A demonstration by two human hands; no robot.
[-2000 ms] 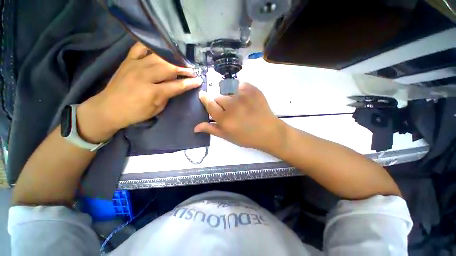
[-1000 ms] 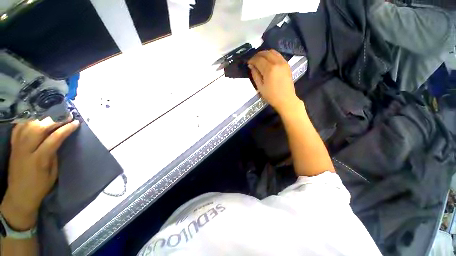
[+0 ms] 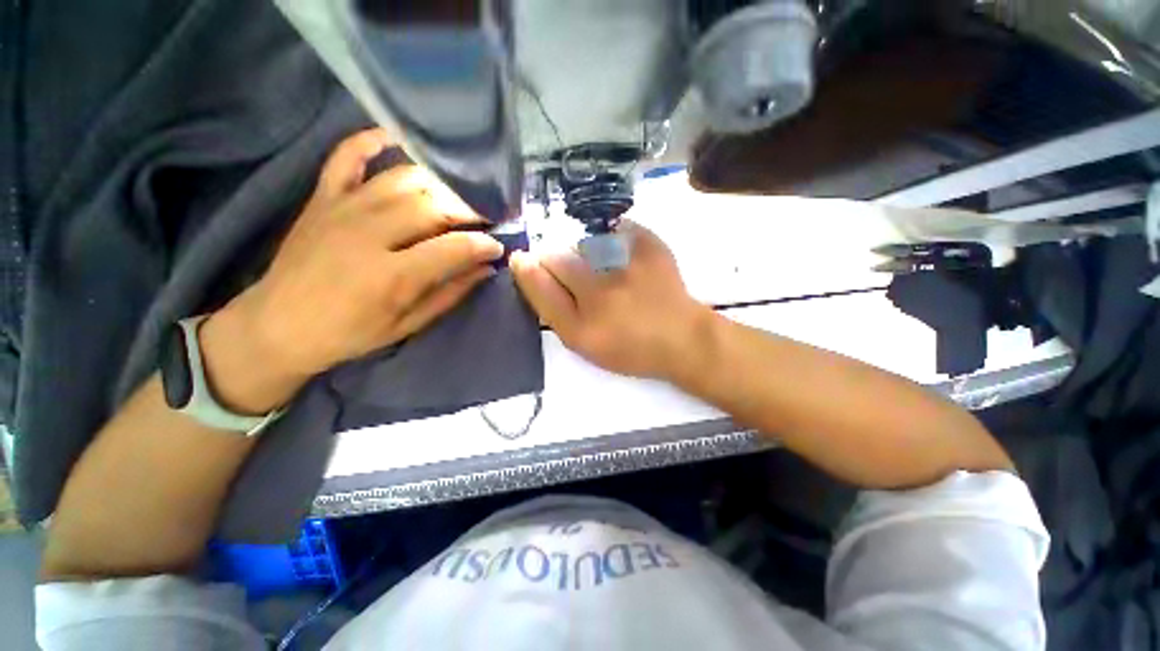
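Dark grey cloth (image 3: pixel 445 363) lies under the machine head and spreads left, its cut edge near the table front. My left hand (image 3: pixel 369 261) holds the cloth down, its fingertips beside the presser foot area. My right hand (image 3: pixel 623 305) is just right of it, partly behind the grey knob (image 3: pixel 606 251), with fingertips at a small black piece, likely a care label (image 3: pixel 511 242). The piece sits at the cloth's edge between both hands' fingertips. The needle is hard to make out.
The sewing machine head (image 3: pixel 592 76) hangs over my hands. A black holder with dark pieces (image 3: pixel 957 312) is on the table at right. A ruler strip (image 3: pixel 573 468) runs along the front edge. A blue crate (image 3: pixel 274 568) is below left, and dark garments (image 3: pixel 1094 445) lie at right.
My right hand went to the holder at right and is back beside my left hand. A small black piece now shows at the fingertips. My left hand stayed on the cloth.
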